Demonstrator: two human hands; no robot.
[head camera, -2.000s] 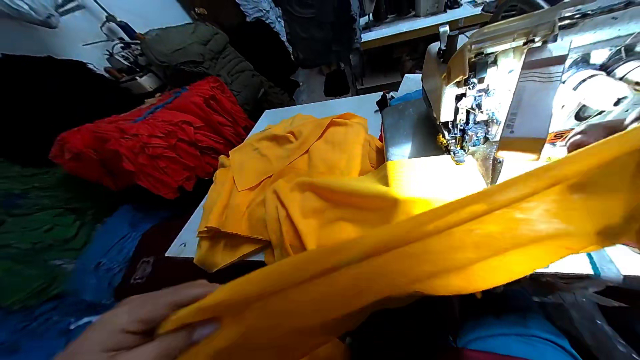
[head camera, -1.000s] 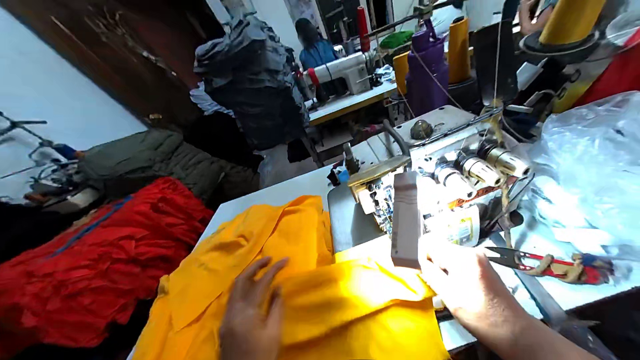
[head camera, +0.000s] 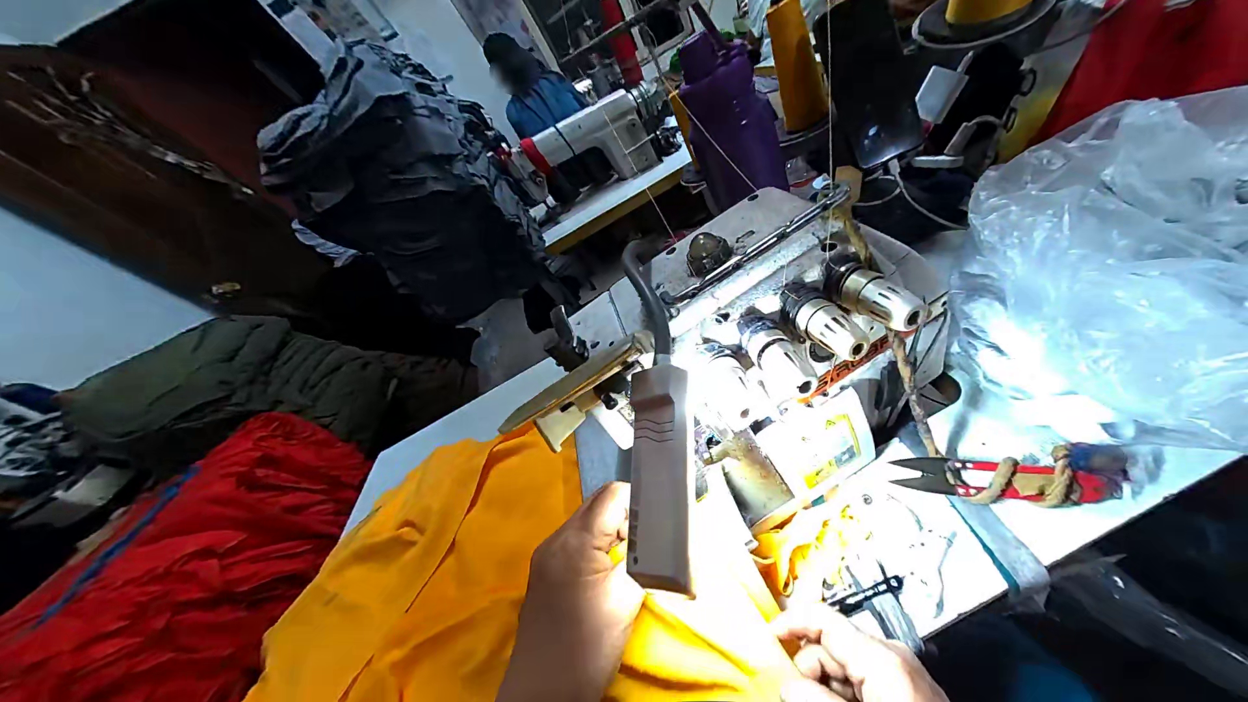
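Note:
Yellow fabric (head camera: 439, 585) lies over the front of a sewing machine (head camera: 760, 283) that has several tension dials. My left hand (head camera: 580, 595) grips the fabric with thumb on top, just left of a grey lamp head (head camera: 661, 478) that hangs over the needle area and hides part of it. My right hand (head camera: 848, 653) pinches the fabric's right edge at the bottom, in bright light. Red-handled thread snips (head camera: 1024, 480), wrapped with cord, lie on the table right of the machine.
Red fabric (head camera: 214, 556) is heaped at the left, with a dark green padded garment (head camera: 224, 390) behind it. Clear plastic (head camera: 1121, 263) covers the right side. Farther back are a grey garment pile (head camera: 390, 175), another sewing machine (head camera: 595, 136), a purple bottle (head camera: 726, 117) and a person (head camera: 536, 97).
The yellow fabric, stretched between my hands two seconds ago, is now gathered at the machine front. My left hand has moved right, close to the lamp head. The view has swung to the right.

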